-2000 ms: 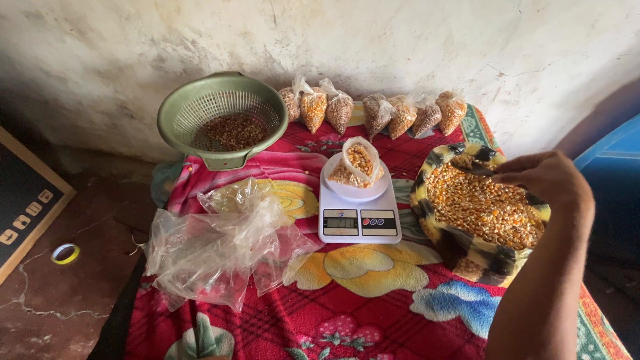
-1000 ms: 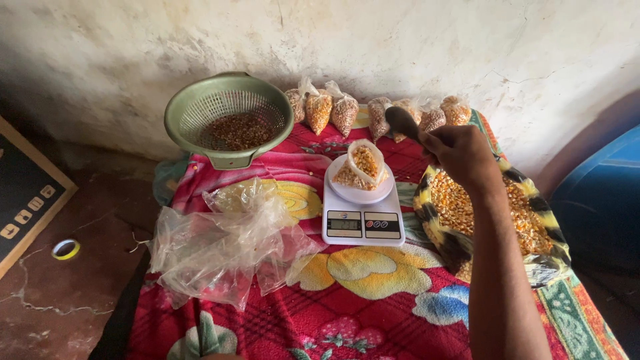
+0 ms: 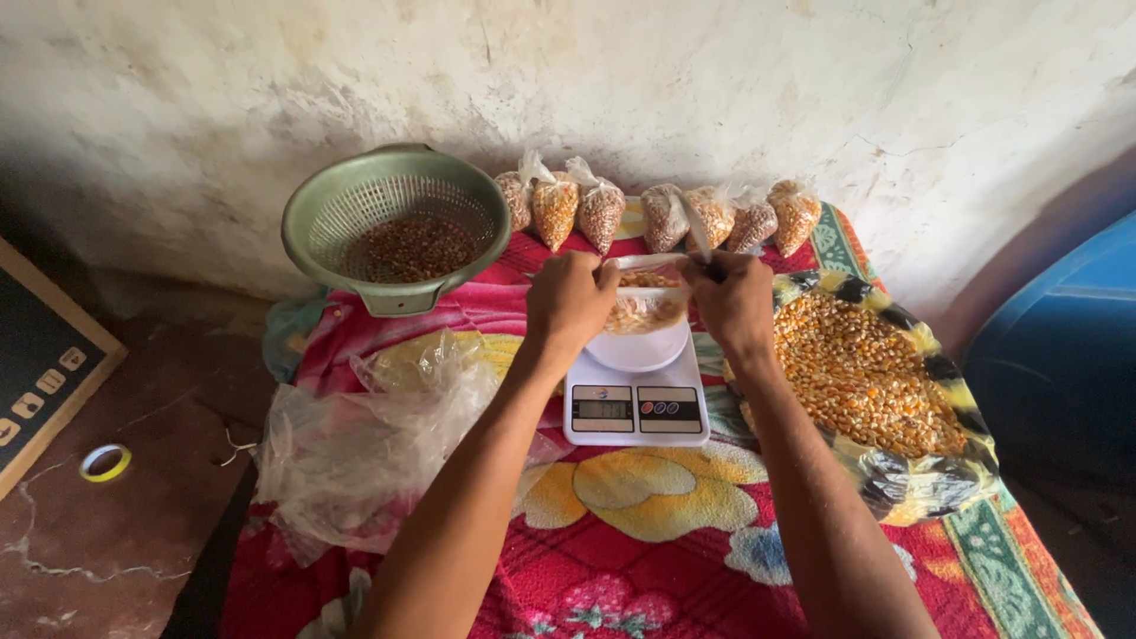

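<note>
A clear plastic bag of corn kernels (image 3: 646, 311) is held by its rim over the white kitchen scale (image 3: 637, 399). My left hand (image 3: 572, 297) pinches the left side of the bag's mouth, and my right hand (image 3: 732, 297) grips the right side. A spoon (image 3: 697, 229) sticks up from my right hand, its far end in front of the filled bags. Whether the bag still touches the scale's round platform is hidden. Right of the scale lies a black-and-yellow plastic bag (image 3: 941, 488) opened around loose corn kernels (image 3: 861, 377).
A green colander (image 3: 399, 297) with reddish-brown kernels stands at the back left. Several filled, tied bags (image 3: 601, 213) line the wall. Loose empty plastic bags (image 3: 346, 470) lie left of the scale on the flowered cloth (image 3: 657, 550). A tape roll (image 3: 105, 463) is on the floor; a blue container (image 3: 1065, 346) stands right.
My right hand has moved from the loose corn, raised with the spoon, to the bag on the scale. My left hand has come into view and taken hold of the bag's mouth.
</note>
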